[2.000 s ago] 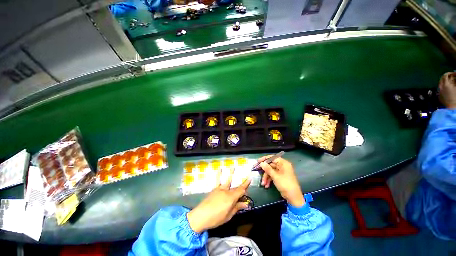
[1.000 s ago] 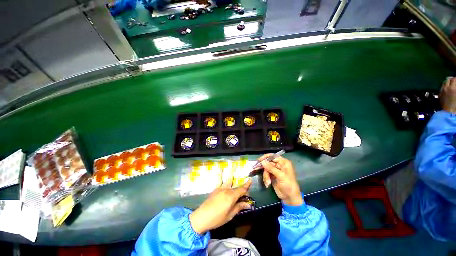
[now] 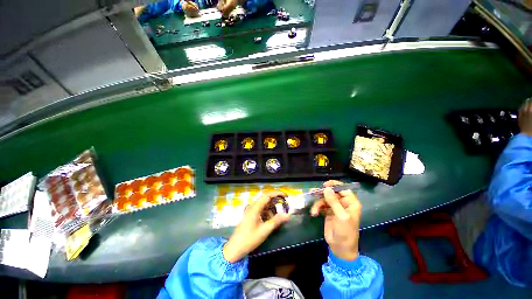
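My left hand point(image 3: 252, 231) holds a round unit point(image 3: 276, 207) with a dark rim between thumb and fingers, above the liner sheet. My right hand point(image 3: 340, 217) holds thin tweezers point(image 3: 344, 187), their tips pointing left toward the unit. Whether the tips hold an adhesive piece cannot be told. The liner sheet point(image 3: 224, 218) with yellow dots lies under and behind my left hand, partly covered. The black blister tray point(image 3: 280, 178) lies behind it, with units in its pockets and one empty pocket in the near row.
An orange sticker sheet point(image 3: 154, 190), bagged sticker sheets point(image 3: 76, 190) and white papers point(image 3: 29, 252) lie left. A black parts box point(image 3: 395, 157) with pale pieces and a white scrap point(image 3: 413, 163) lie right. Another person's blue sleeve point(image 3: 513, 175) and black tray point(image 3: 484, 125) are far right.
My left hand has lifted off the sheet, bringing the unit up from the bench edge to over the sheet. My right hand has shifted right, the tweezers now lying flatter.
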